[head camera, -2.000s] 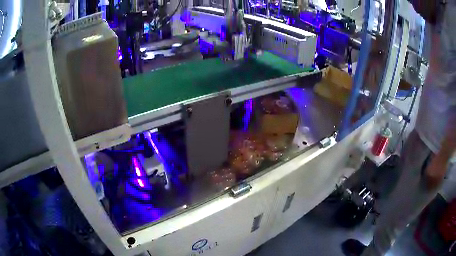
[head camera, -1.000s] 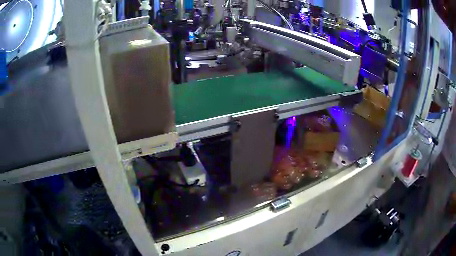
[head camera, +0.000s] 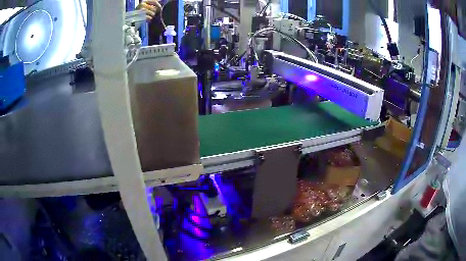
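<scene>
No hand of mine can be made out for certain. The green conveyor belt (head camera: 276, 127) lies in front of me and comes out of the brushed grey metal housing (head camera: 166, 117). A long white-silver bar (head camera: 327, 84) with a violet glare stands above the belt's far right part. Reddish, shiny heaped parts (head camera: 311, 201) lie under the belt beside an open brown cardboard box (head camera: 342, 175). A small piece of a hand (head camera: 149, 9) shows at the top left behind the white post; whose it is, I cannot tell.
The white post (head camera: 118, 127) crosses the left side. A bright monitor (head camera: 38, 38) with circles and a blue box (head camera: 11, 85) are at the far left. A blue-framed door (head camera: 416, 148) stands at the right. Part of a person in grey clothing (head camera: 432, 242) is at the lower right edge.
The view has swung left and up, so the belt and housing sit further right and lower. More of the monitor and blue box shows. The hand at the top has come into view.
</scene>
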